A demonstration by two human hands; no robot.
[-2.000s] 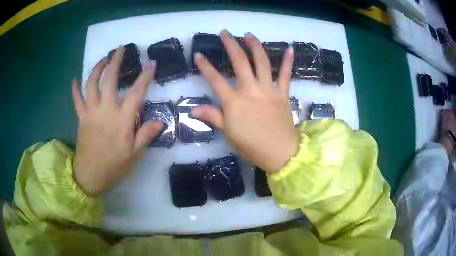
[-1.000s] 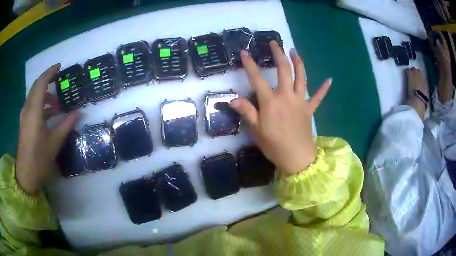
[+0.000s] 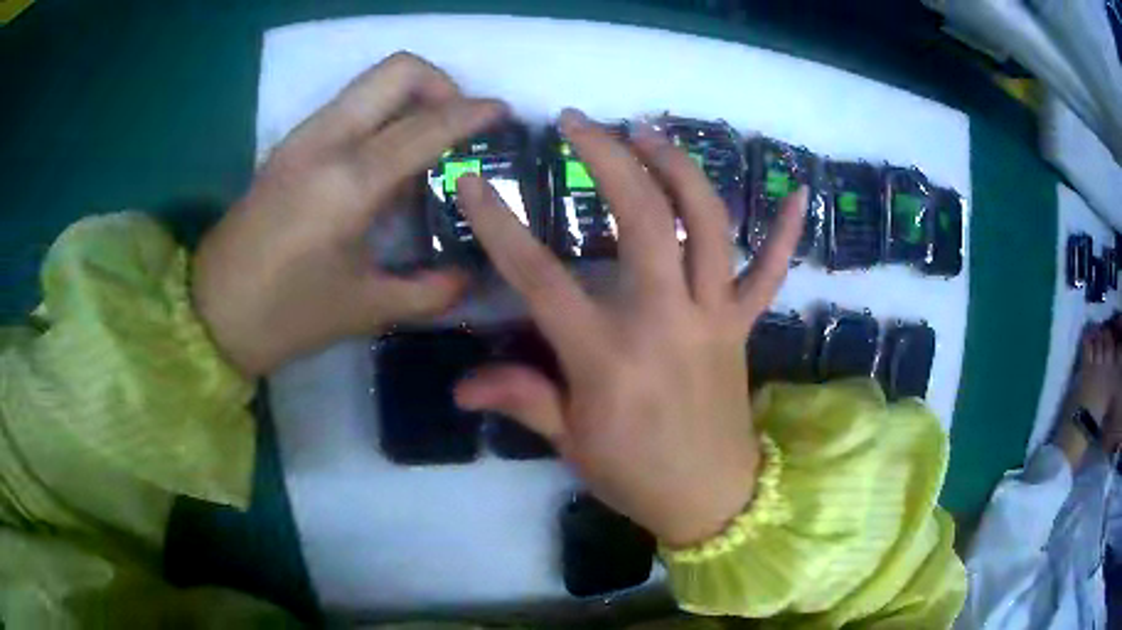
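A far row of smartwatch heads lies on the white foam pad (image 3: 369, 560), several with green blocks on lit screens. My left hand (image 3: 326, 222) curves around the leftmost far-row watch (image 3: 492, 203), fingertips at its top edge and thumb below it; whether it grips the watch is unclear. My right hand (image 3: 652, 369) is spread over the rows, its index fingertip at that watch's screen, its thumb over the middle row. A dark middle-row watch (image 3: 425, 400) lies below my left hand. A dark near-row watch (image 3: 605, 548) lies below my right wrist. My right hand hides parts of several watches.
The pad lies on a green mat (image 3: 135, 111). At the far right, small dark watches (image 3: 1089, 265) lie on another white pad, beside a neighbouring person's hand and white sleeve (image 3: 1034, 529).
The view has shifted and turned. My right hand has moved from the row's right end to its left end. Far-row screens, dark two seconds ago, show green blocks one second ago and now.
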